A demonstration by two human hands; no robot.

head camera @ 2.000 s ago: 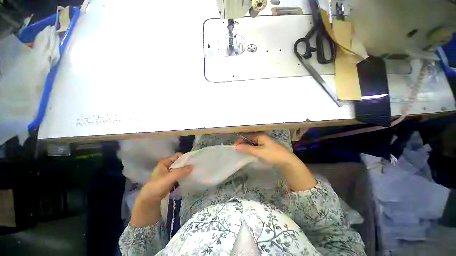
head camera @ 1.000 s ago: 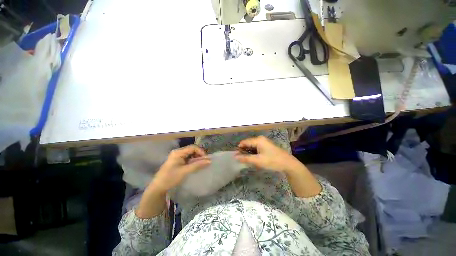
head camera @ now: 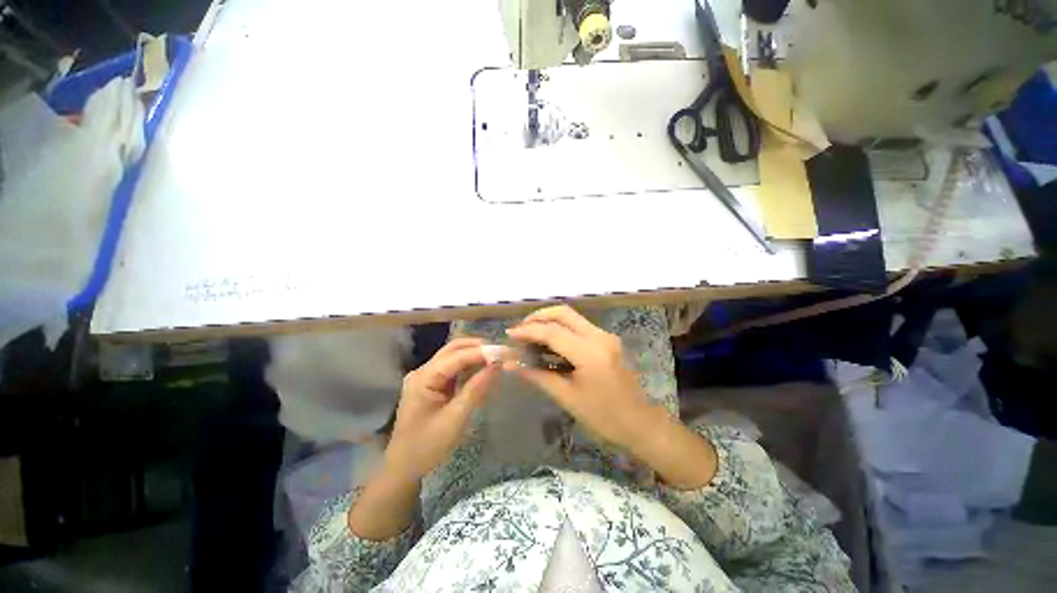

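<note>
A thin pale grey-white fabric piece (head camera: 518,419) hangs below my hands over the lap, below the table's front edge. My left hand (head camera: 440,408) pinches its upper edge between thumb and fingers. My right hand (head camera: 589,382) is close beside it, with thumb and fingers together at the same edge. A small dark thing, perhaps thread snips (head camera: 545,356), shows within my right hand, mostly hidden by the fingers. The fingertips of both hands almost touch.
The white table (head camera: 348,232) carries the sewing machine (head camera: 545,35), black-handled scissors (head camera: 716,122), a thin grey stick (head camera: 733,206), a tan card (head camera: 786,185) and a dark rectangle (head camera: 845,214). A blue tray (head camera: 114,220) with white pieces is left. Pale cloth (head camera: 945,446) lies lower right.
My hands have come closer together along the fabric edge. The fabric, spread between them earlier, now hangs down, bunched at the fingertips. The camera view has shifted slightly.
</note>
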